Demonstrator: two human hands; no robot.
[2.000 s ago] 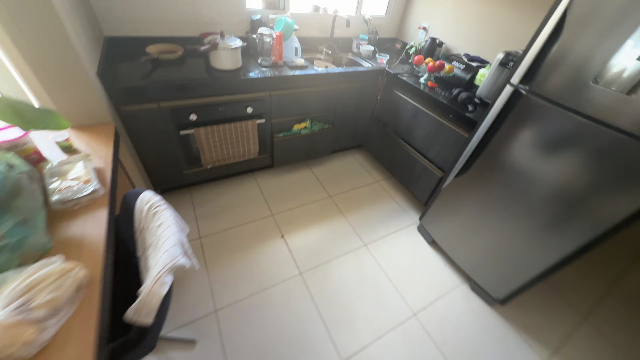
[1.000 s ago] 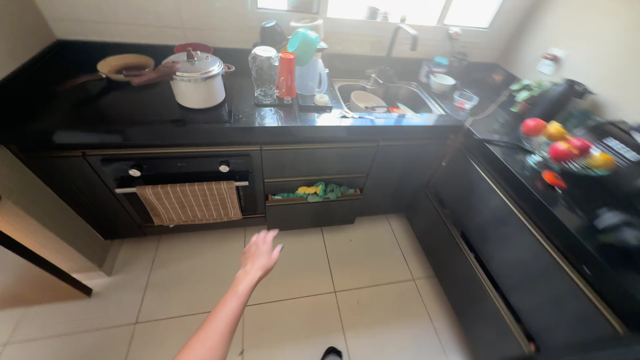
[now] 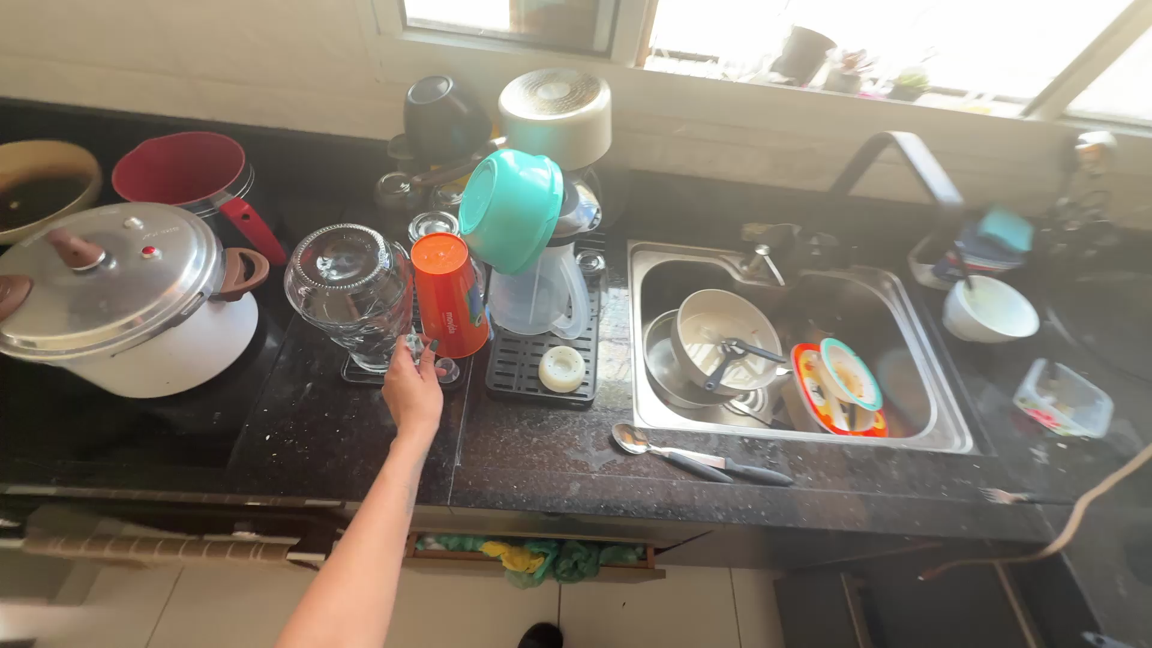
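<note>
My left hand (image 3: pixel 414 391) reaches over the counter to the drying rack, its fingertips at the lower left of an orange plastic cup (image 3: pixel 447 301) that stands upside down. Small clear pieces show by the fingers; whether they are gripped is unclear. An upturned glass jar (image 3: pixel 349 279) is just left of the cup. To the right, a turquoise plastic bowl (image 3: pixel 511 209) leans over a translucent jug (image 3: pixel 531 292) on a black drying mat (image 3: pixel 513 382), which also holds a round white lid (image 3: pixel 562 369). My right hand is out of view.
A white pressure cooker (image 3: pixel 171 333) and a red pan (image 3: pixel 180 169) are at left. The steel sink (image 3: pixel 936 423) holds bowls and plates, with a spoon (image 3: pixel 632 438) and dark-handled cutlery before it. An opened drawer (image 3: pixel 630 562) of plastic bags juts out below.
The view has moved in close to the counter. My left hand, over the floor a second ago, is now at the orange cup.
</note>
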